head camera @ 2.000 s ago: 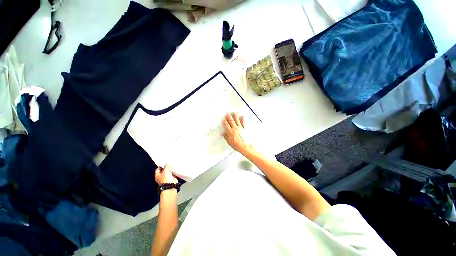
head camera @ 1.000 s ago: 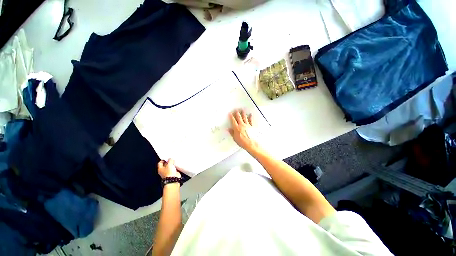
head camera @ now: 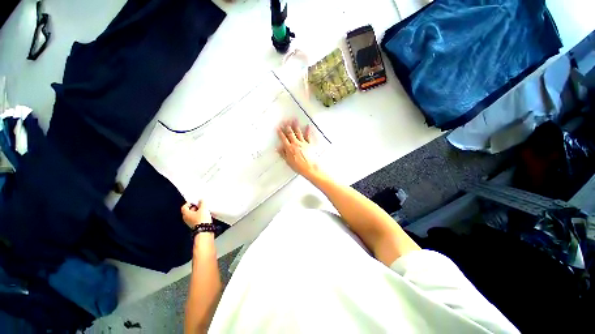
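Note:
The white paper pattern (head camera: 228,147) lies over a dark denim panel (head camera: 151,209). Thin dark strips of denim show along its curved far edge and its right edge, and a larger dark area shows at its left. My left hand (head camera: 196,212), with a beaded bracelet at the wrist, pinches the pattern's near left corner. My right hand (head camera: 297,147) lies flat with fingers spread on the pattern's right part. A black and green tool (head camera: 280,31) stands beyond the pattern.
An olive-gold patterned block (head camera: 331,77) and a smartphone (head camera: 366,57) lie right of the pattern. A blue denim pile (head camera: 473,55) is at the right. Long navy denim (head camera: 124,72) covers the left. Black looped snips (head camera: 40,37) lie far left. Pink cord (head camera: 297,57) lies near the block.
The pattern has shifted over the denim, so the dark strip along the curved edge is thinner. Both hands stay on the pattern. The whole view has also shifted.

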